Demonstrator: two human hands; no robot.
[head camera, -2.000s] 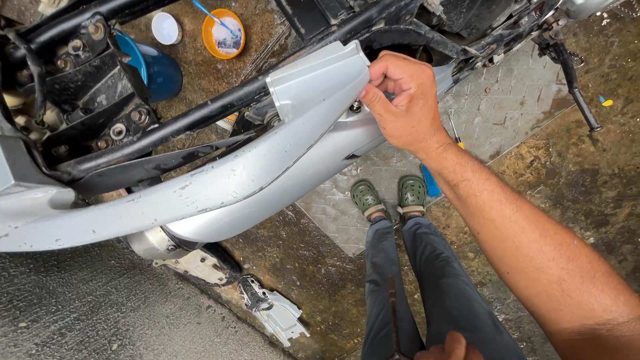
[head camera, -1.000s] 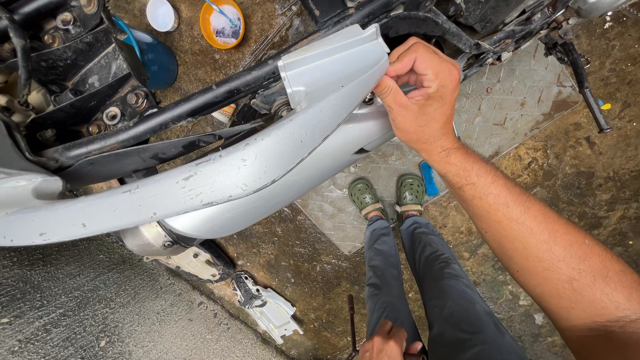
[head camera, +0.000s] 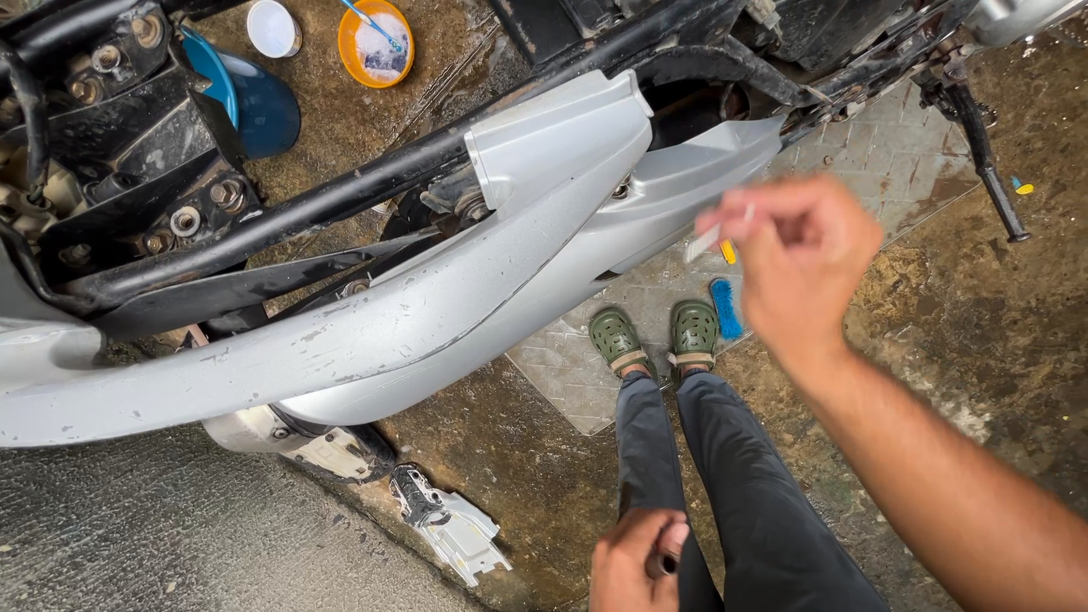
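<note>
A scuffed silver plastic motorcycle side cover lies along the black tubular frame, over a second silver panel. A screw or bolt shows at the edge between them. To the right of the panels, my right hand is raised and motion-blurred, its fingertips pinched around a small pale piece too blurred to name; it appears clear of the panels. Low in the view, my left hand is closed around a dark metal rod-like tool, whose end points up toward the camera.
Above the frame stand a blue bucket, a white cup and an orange bowl with suds and a brush. A blue brush lies near my clogs. A loose silver part lies below; a side stand juts at right.
My right hand has come off the end of the upper silver cover and moved right and downward. The tool in my left hand, seen lengthwise before, now shows its end.
</note>
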